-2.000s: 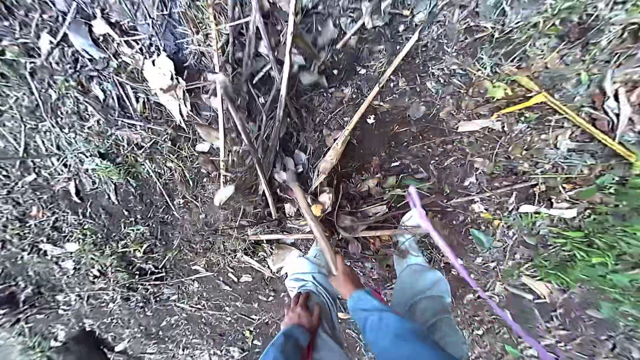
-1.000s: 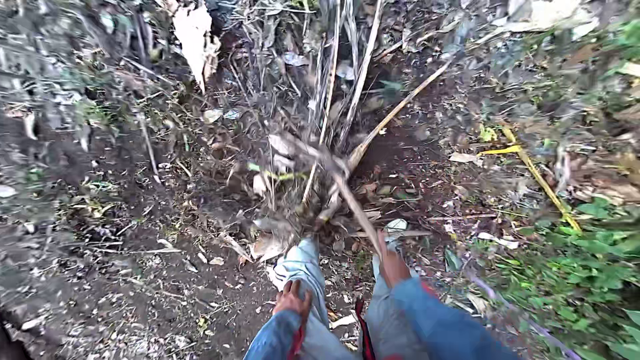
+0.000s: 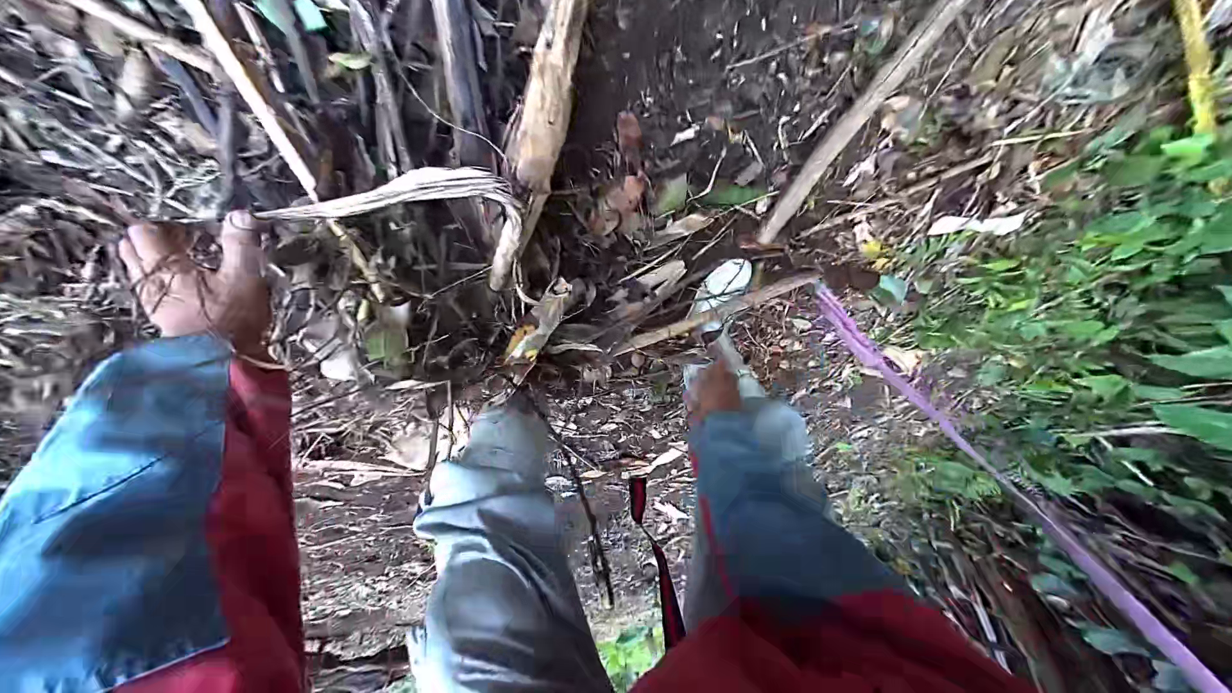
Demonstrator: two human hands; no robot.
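Note:
My left hand (image 3: 197,284) is at the left, over a tangle of dry stems, with its fingers around or against a pale, frayed dry plant strip (image 3: 414,188). That strip runs right and curls around a woody stalk (image 3: 547,106). My right hand (image 3: 714,390) is low near my right leg, close to the shoe (image 3: 724,289). It looks curled, but blur hides what is in it. A thin stick (image 3: 722,313) lies across the shoe just beyond the hand.
Upright dry stems (image 3: 462,77) stand at the top left. A long pole (image 3: 857,120) slants at the upper right. A purple strap (image 3: 924,395) runs to the lower right beside green plants (image 3: 1088,327). A yellow stick (image 3: 1195,67) shows at the top right edge.
My left hand has moved from my left leg out to the dry stems at the left. The handle seen earlier in my right hand no longer shows plainly. The view is closer to the stems.

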